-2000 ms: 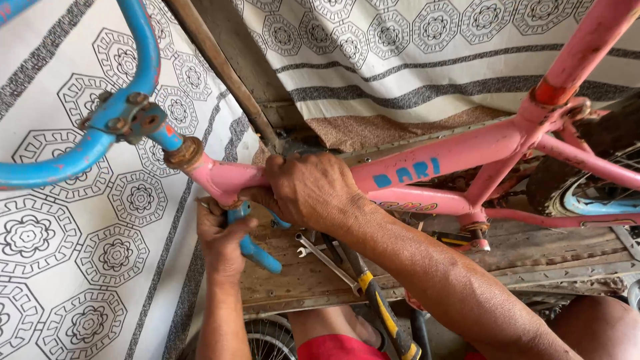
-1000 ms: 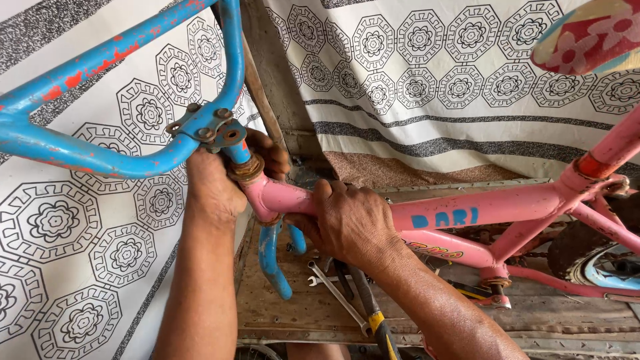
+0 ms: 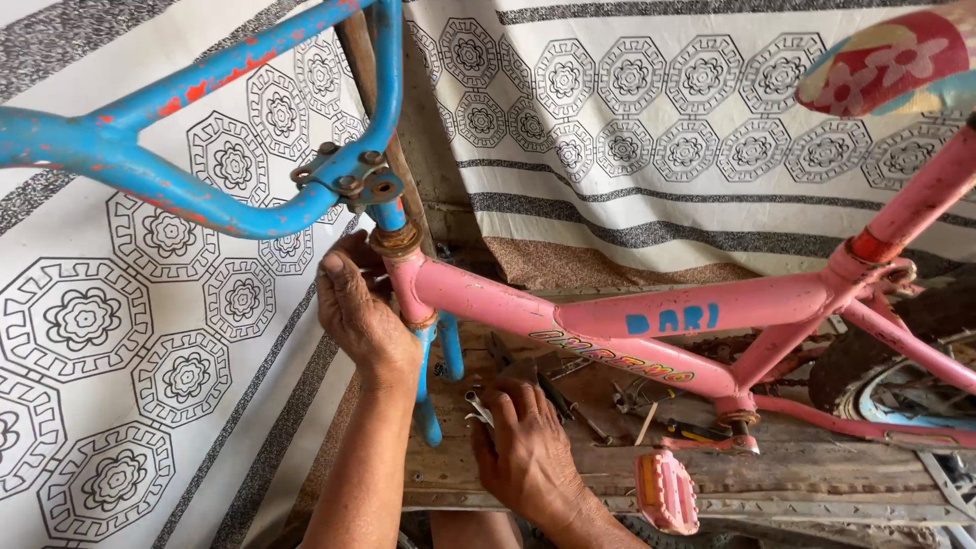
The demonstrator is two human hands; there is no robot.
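A pink bicycle frame [image 3: 488, 297] stands over a wooden bench, with a blue fork [image 3: 428, 389] below its head tube [image 3: 412, 288]. Blue handlebars [image 3: 229, 210] with chipped paint are clamped to the stem above a rusty headset. My left hand [image 3: 366, 313] is raised beside the head tube, its thumb up and its fingers partly hidden behind the tube; whether it grips is unclear. Down on the bench, my right hand [image 3: 526, 446] reaches over a metal wrench [image 3: 479, 408], fingers bent, its fingertips partly hidden. It is off the frame. Whether it holds the wrench cannot be told.
Hand tools, among them a screwdriver [image 3: 690, 429], lie on the wooden bench [image 3: 534, 476]. A pink pedal [image 3: 667, 492] hangs near the bench edge. The rear wheel [image 3: 869, 381] and a flowered saddle [image 3: 888, 65] are at the right. Patterned cloth [image 3: 595, 191] hangs behind.
My right hand has left the frame tube and moved down to the tools on the bench. My left hand, near the fork earlier, is now up at the head tube. The handlebars show more fully.
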